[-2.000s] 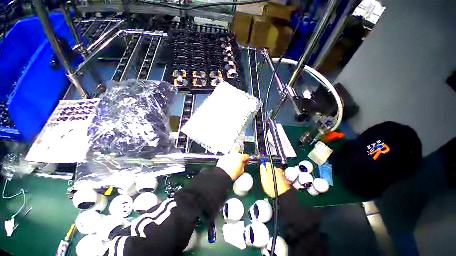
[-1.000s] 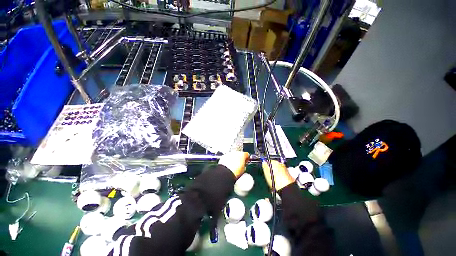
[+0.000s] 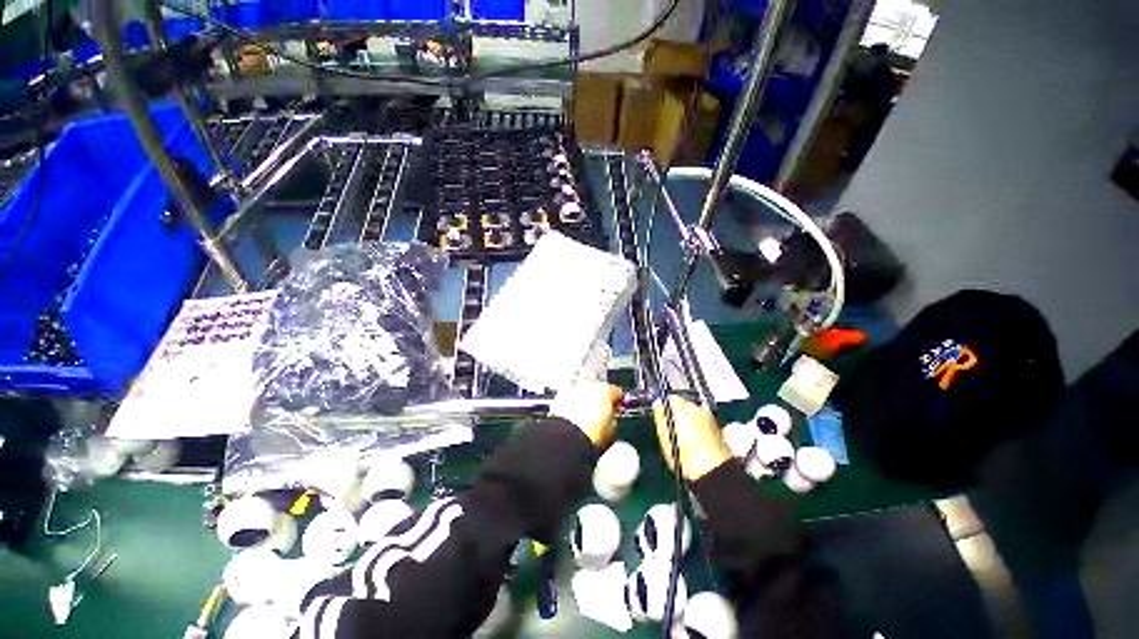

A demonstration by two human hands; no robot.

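My left hand [image 3: 587, 409] is at the front rail of the roller rack, fingers closed around something small whose tip is hidden. My right hand [image 3: 695, 437] is just to its right, with a bit of blue at its fingertips; what it holds is too small to tell. The hands are close together but not clearly touching. A white camera housing [image 3: 616, 472] stands on the green mat just below them. More white housings [image 3: 596, 534] with black faces stand between my forearms, and a small group [image 3: 771, 454] lies right of my right hand.
A white foam pack [image 3: 552, 312] and clear plastic bag [image 3: 350, 327] lie on the rack, with a black parts tray [image 3: 502, 187] behind. A printed sheet [image 3: 200, 362] and blue bin [image 3: 138, 275] are left. A black cap [image 3: 956, 387] is right. A cord hangs before my right hand.
The view has tilted up slightly, so bench things appear lower in the picture. Both hands stay at the rail in nearly the same pose.
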